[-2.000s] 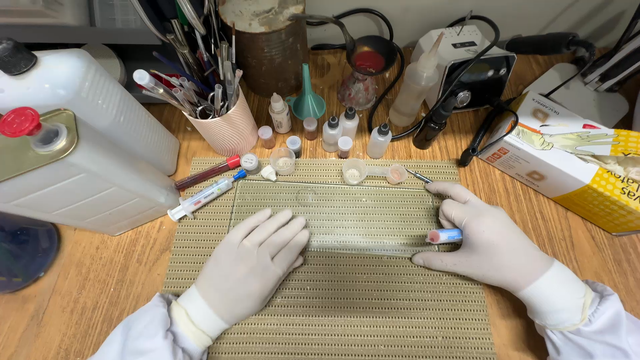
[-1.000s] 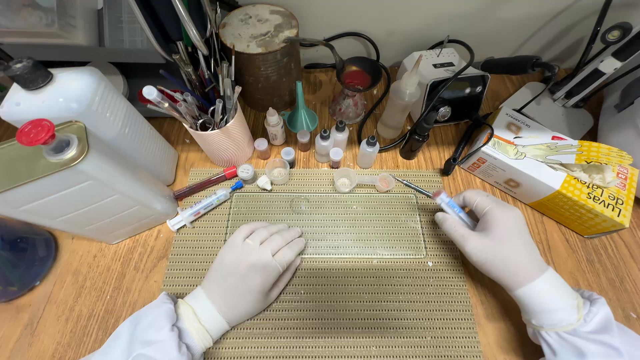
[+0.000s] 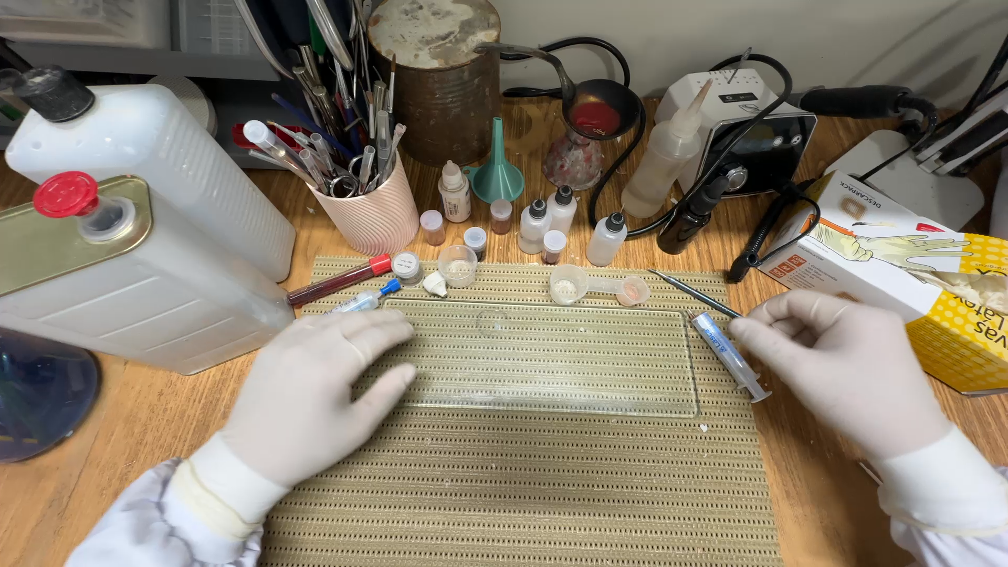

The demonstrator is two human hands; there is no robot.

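Observation:
My left hand (image 3: 323, 386), in a white glove, is over the left end of a clear glass slab (image 3: 543, 362) and near a syringe with a blue cap (image 3: 362, 299), which it partly covers. Its fingers are apart and nothing shows in them. My gloved right hand (image 3: 827, 362) has its thumb and forefinger at the near end of a thin metal instrument (image 3: 693, 293); whether they grip it is unclear. Just left of that hand, a blue-labelled syringe (image 3: 728, 354) lies beside the slab. Behind the slab are a double-ended measuring cup (image 3: 587, 287) and a small clear cup (image 3: 457, 266).
The slab lies on a ribbed beige mat (image 3: 512, 488). Large white jugs (image 3: 157, 276) stand at left, a pink cup of tools (image 3: 370, 209) behind. Small dropper bottles (image 3: 535, 224), a green funnel (image 3: 498, 173) and a corded device (image 3: 748, 142) line the back; a glove box (image 3: 906, 260) is at right.
The blue-labelled syringe, held in my right hand before, now lies on the mat. My right hand has moved to the metal instrument's end. My left hand has shifted to the slab's left end.

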